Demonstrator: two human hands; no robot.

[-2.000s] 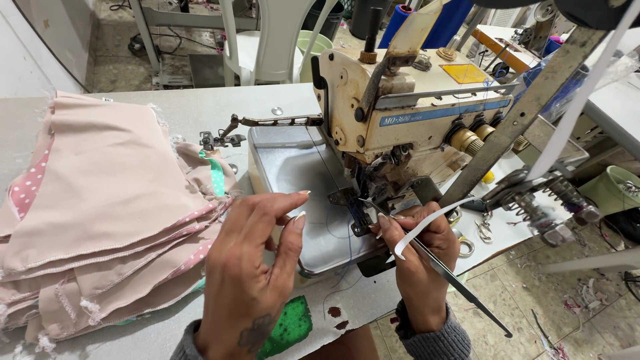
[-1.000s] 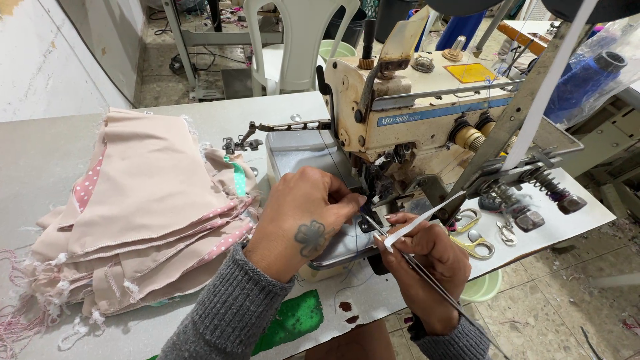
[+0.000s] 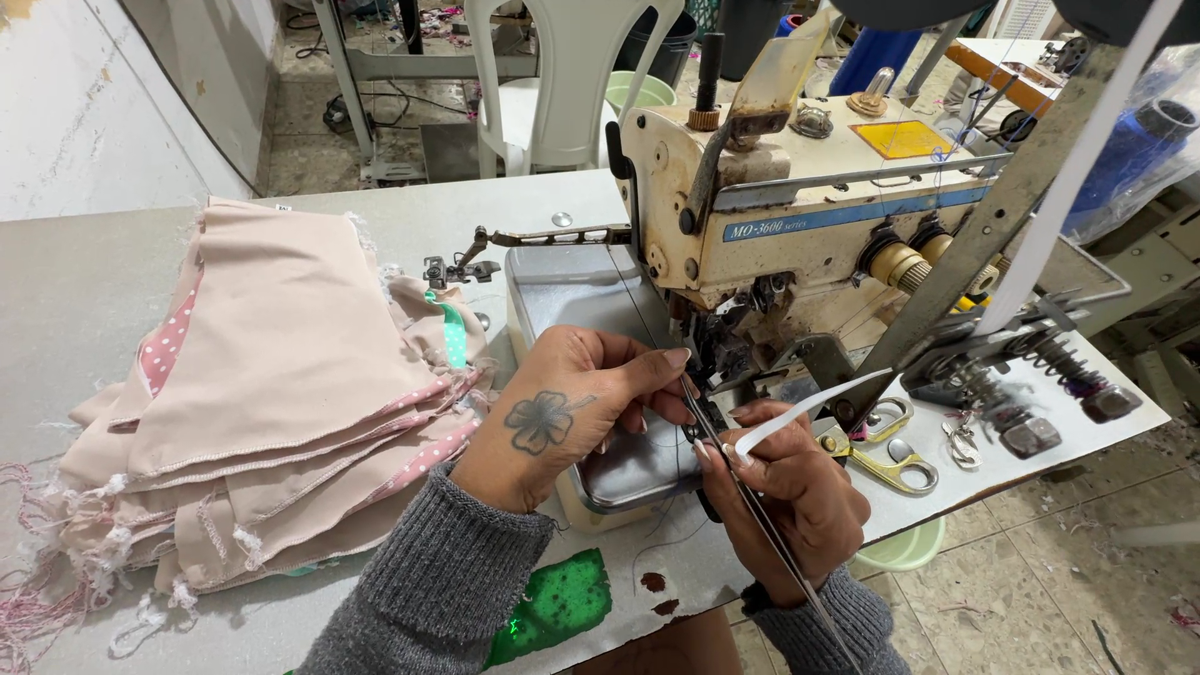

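My right hand [image 3: 787, 497] is closed around long slim metal tweezers [image 3: 755, 511], and a white elastic band [image 3: 806, 408] passes between its fingers. With thumb and fingers together, my left hand [image 3: 595, 403] pinches at the tweezers' upper end, beside the needle area of a cream overlock sewing machine [image 3: 806, 197]. Whether a thread lies between those fingertips cannot be told. The presser foot [image 3: 459, 270] sits swung out to the left on its arm. Beneath my left hand is the machine's metal cloth plate [image 3: 581, 291].
A pile of beige fabric pieces [image 3: 272, 347] with pink dotted parts lies on the table at left. Yellow-handled scissors [image 3: 900, 464] rest right of the machine. Spring tensioners [image 3: 1031, 394] and a slanted metal bar [image 3: 994, 225] stand close to my right hand. A white plastic chair [image 3: 553, 94] is behind.
My left hand, apart from the tweezers two seconds ago, has moved in to their upper end. The tweezers in my right hand now point up toward the left fingertips. The view has shifted.
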